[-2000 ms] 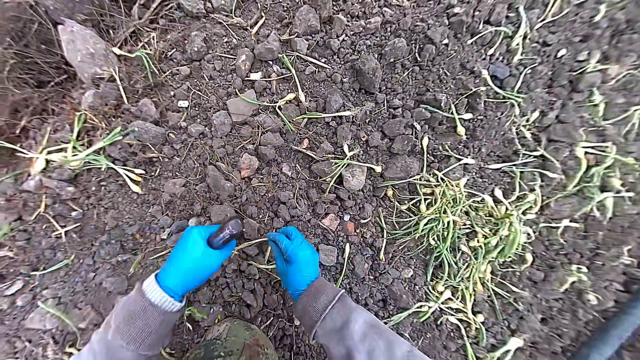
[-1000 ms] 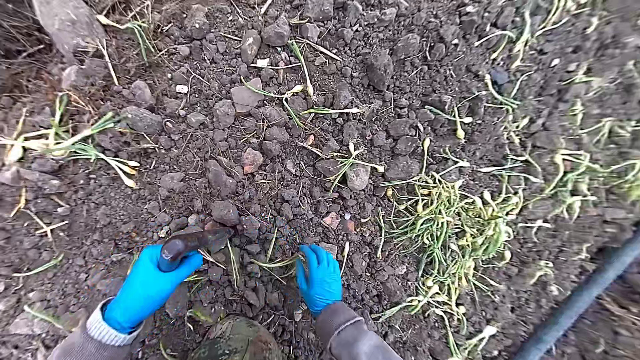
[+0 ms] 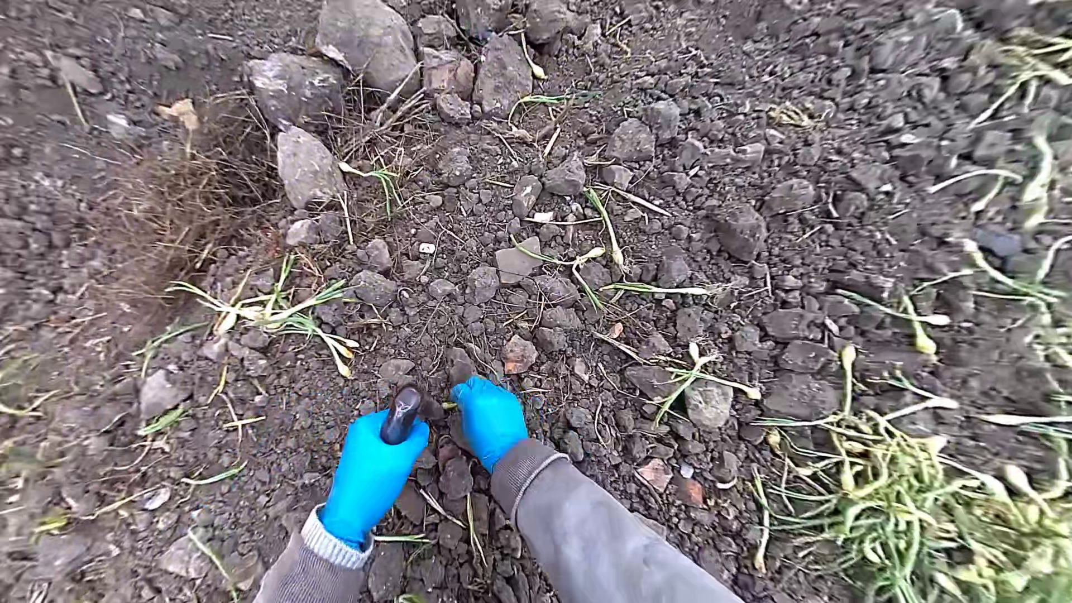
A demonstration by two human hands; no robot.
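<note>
My left hand (image 3: 373,469), in a blue glove, is closed around the dark handle of a hand tool (image 3: 402,412); the tool's working end is hidden. Just to the right, my right hand (image 3: 490,421), also gloved in blue, is down at the stony soil with its fingertips curled. A bit of yellow-green shows at its fingertips, too small to tell what it is or whether it is held. Beyond the hands lie loose bulb seedlings with green leaves (image 3: 615,239). To the left is a small bunch of similar seedlings (image 3: 272,316).
A large pile of bulb seedlings (image 3: 896,511) lies at the lower right. Big rocks (image 3: 368,42) and dry brush (image 3: 188,201) are at the upper left. A reddish stone (image 3: 518,355) sits just beyond my right hand, among many clods and stones.
Both hands have moved farther forward over the soil. My right hand has left the spot beside the pale stalks and is now close to my left hand. The view has shifted.
</note>
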